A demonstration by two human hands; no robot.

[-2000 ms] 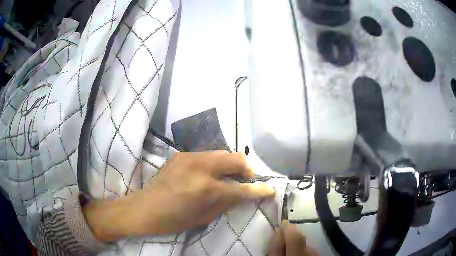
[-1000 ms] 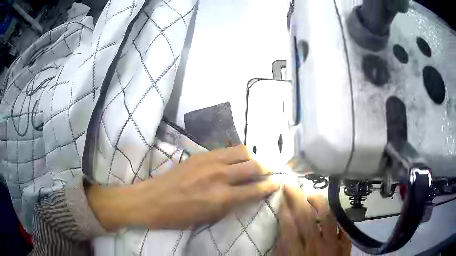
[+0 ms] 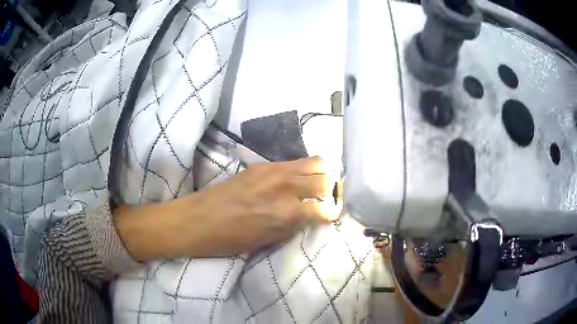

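Note:
My left hand [image 3: 234, 205] reaches in from the left, its fingertips holding the white quilted panel [image 3: 316, 272] at the brightly lit spot beside the machine head [image 3: 373, 158]. The glare hides the exact grip and the needle. My right hand [image 3: 433, 275] shows only in part, behind the curved metal guard; its fingers are hidden. A small dark grey fabric piece [image 3: 273, 136] lies just beyond my left hand. A narrow dark slit or strip [image 3: 231, 140] crosses the quilted fabric beside it.
Bulky white quilted fabric [image 3: 63, 139] with a dark edge fills the left side. The machine head blocks the right side. Its curved metal guard [image 3: 477, 272] hangs low in front. The pale machine bed [image 3: 291, 57] shows between fabric and head.
Over the last second, my left hand and the grey piece have shifted slightly up in the view. My right hand has left the panel by the needle and moved right, behind the guard.

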